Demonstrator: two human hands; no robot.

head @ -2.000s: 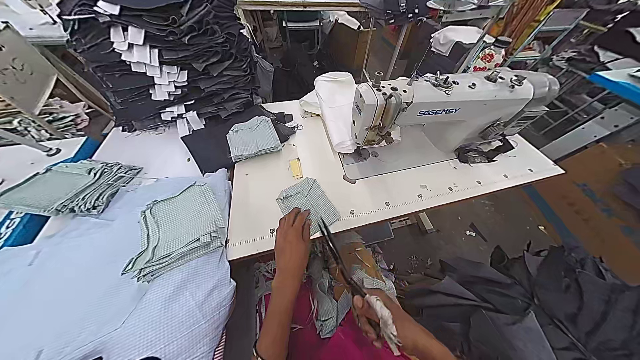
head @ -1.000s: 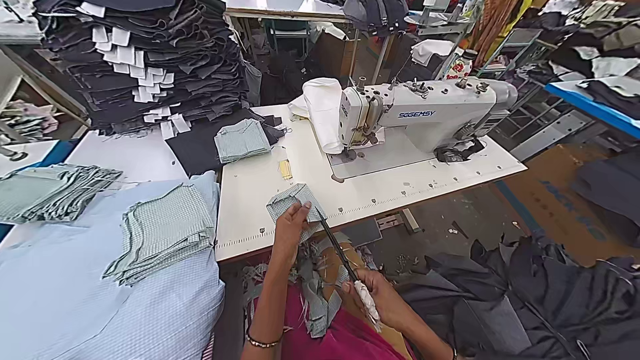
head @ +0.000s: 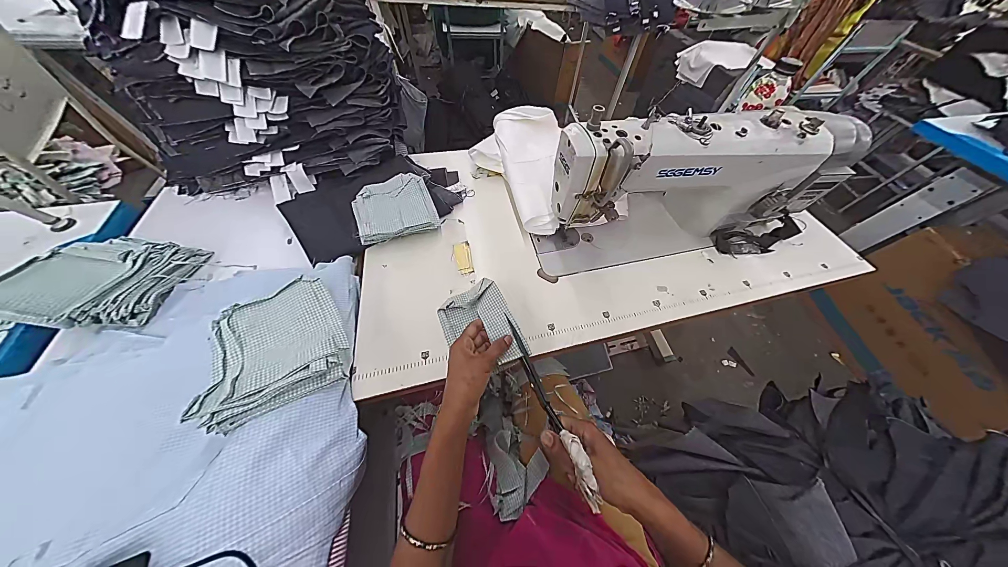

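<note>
Near the table's front edge lies a small green checked fabric piece (head: 482, 309), and my left hand (head: 475, 354) grips its lower part. A pair of scissors (head: 535, 382), one handle wrapped in white cloth, is held in my right hand (head: 591, 457); the blades reach the piece's right edge. Whether they are parted is hard to tell. Behind the piece lies a small yellow item (head: 463, 257) on the white table (head: 402, 315). A stack of similar pieces (head: 396, 206) sits farther back, and another stack (head: 276, 346) rests on pale blue fabric to the left.
A white industrial sewing machine (head: 693, 165) stands on the table, with white cloth (head: 526, 165) by its head. Tall piles of dark fabric (head: 315, 87) rise at back left. More checked pieces (head: 94, 279) lie far left. Dark cloth (head: 787, 480) is heaped at lower right.
The scissors' blades, low at the piece's corner one second ago, now lie along its right edge. My left hand keeps its hold on the piece.
</note>
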